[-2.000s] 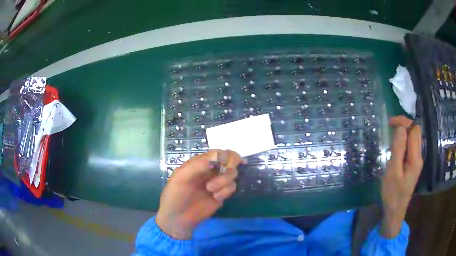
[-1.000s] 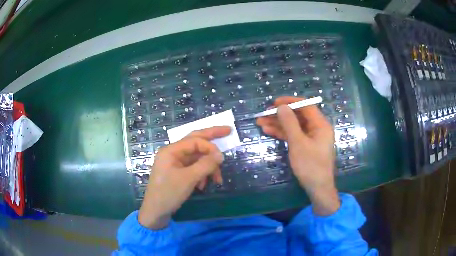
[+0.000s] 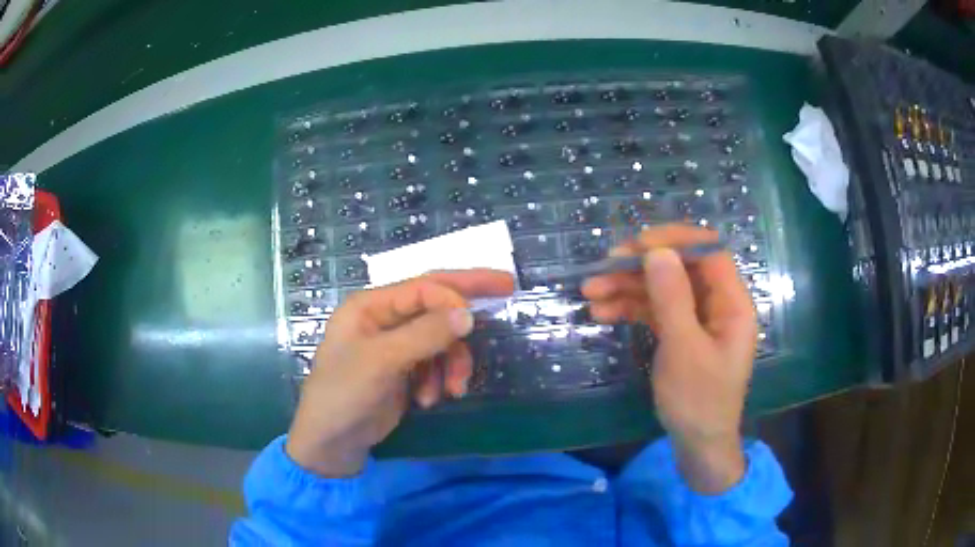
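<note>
My right hand (image 3: 690, 321) holds the thin tweezers (image 3: 641, 260) like a pen, tip pointing left toward my left fingers. My left hand (image 3: 390, 347) is at the near edge of the white card (image 3: 440, 254), with thumb and index finger close together. A small pale, shiny thing (image 3: 486, 306) shows at the left thumb tip; it is blurred. The card lies face up over the clear tray (image 3: 353, 171), whose pockets hold small dark parts with white dots. The tweezer tip is too blurred to tell whether it touches anything.
A black tray stack (image 3: 877, 224) with gold-and-white parts (image 3: 930, 144) stands at the right. A crumpled white tissue (image 3: 819, 160) lies beside it. A red bin (image 3: 44, 353) with a clear plastic bag (image 3: 16, 246) and white paper (image 3: 66, 260) is at the left edge.
My right hand has come from beside the black tray to the middle, holding the tweezers, and is now slightly farther right than a second ago. The white tweezers side has turned to grey-blue.
</note>
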